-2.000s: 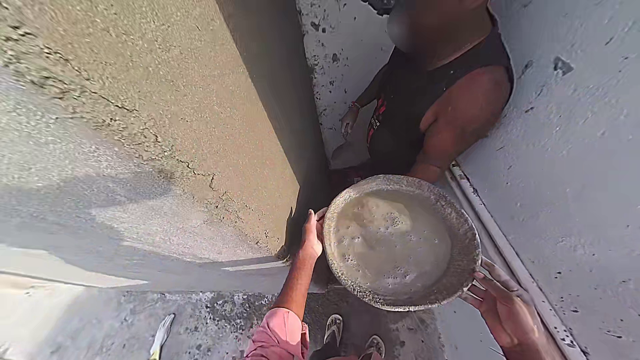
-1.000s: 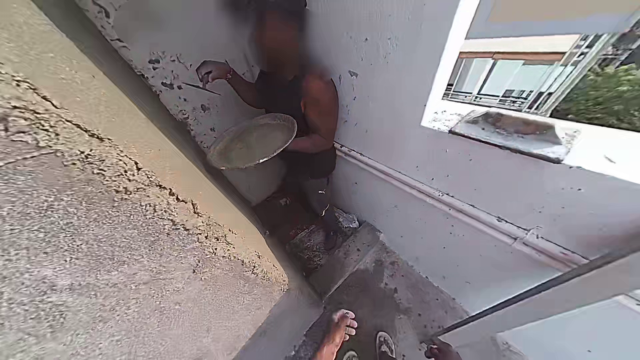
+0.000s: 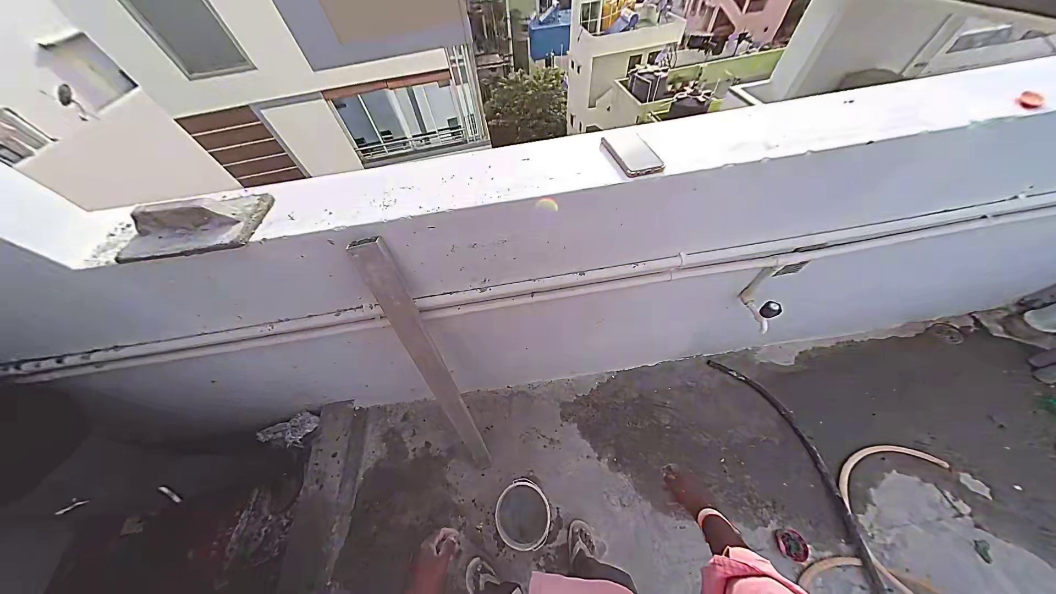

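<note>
My left hand (image 3: 441, 544) hangs low at the bottom of the head view, left of a small round bucket (image 3: 523, 515) on the floor; it looks empty, its fingers partly curled. My right hand (image 3: 683, 487) is held out over the wet floor, right of the bucket, with nothing seen in it; its fingers are too blurred to make out. A long metal straightedge bar (image 3: 421, 355) leans against the white parapet wall, its lower end near the bucket. On the parapet top at the left lies a plastering float (image 3: 186, 227), crusted with mortar.
A smartphone (image 3: 633, 155) lies on the parapet top (image 3: 495, 186). Pipes (image 3: 577, 289) run along the wall. A black hose (image 3: 796, 425) and a pale hose (image 3: 887, 452) curl over the floor at the right. A raised ledge (image 3: 330, 487) borders the dark area at the left.
Two seconds ago both my hands were at a round basin; one second ago the other person had it. The view has since swung to the parapet, and person and basin are out of sight.
</note>
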